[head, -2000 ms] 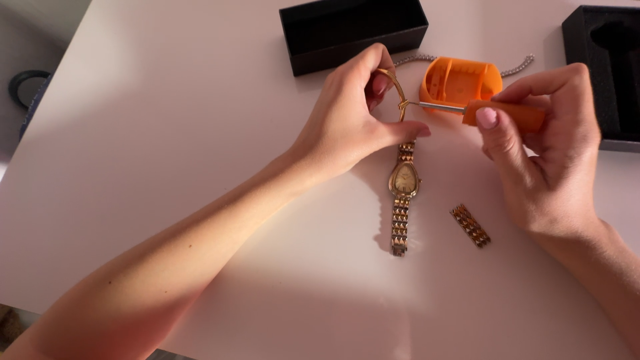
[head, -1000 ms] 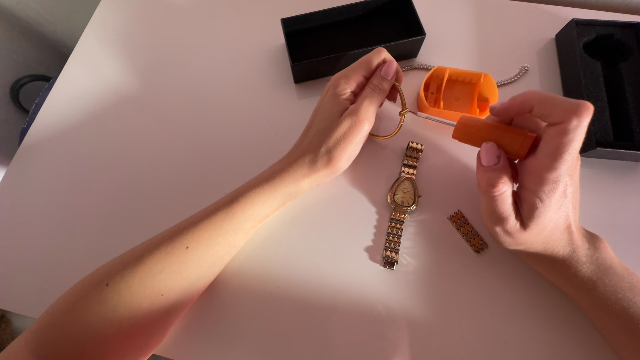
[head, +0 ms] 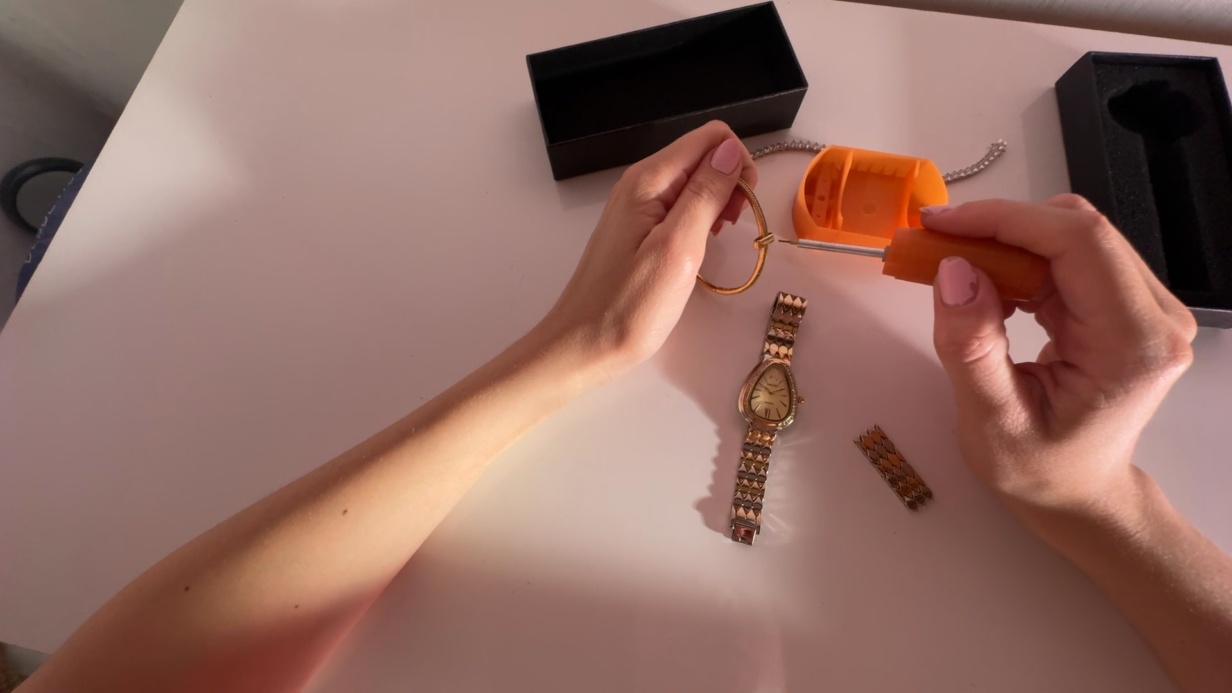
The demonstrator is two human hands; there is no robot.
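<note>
Between the thumb and fingers of my left hand is a gold-coloured bangle with a small knot-like part on its right side. My right hand grips the orange handle of a small screwdriver. Its thin metal tip points left and ends just beside the bangle's knot; whether they touch I cannot tell. Below lies a gold-toned wristwatch with a drop-shaped face, its metal band laid out straight. A short loose piece of the watch band rests to its right.
An orange plastic watch-band holder stands behind the screwdriver. A silver-coloured chain shows on both sides of it. An open black box lies at the back, and a black box with a foam insert at the right, all on the white table.
My left thumb, low near the watch band two seconds ago, is now up on the bangle. The watch and loose band piece sit slightly differently in view, with a small shift of the view.
</note>
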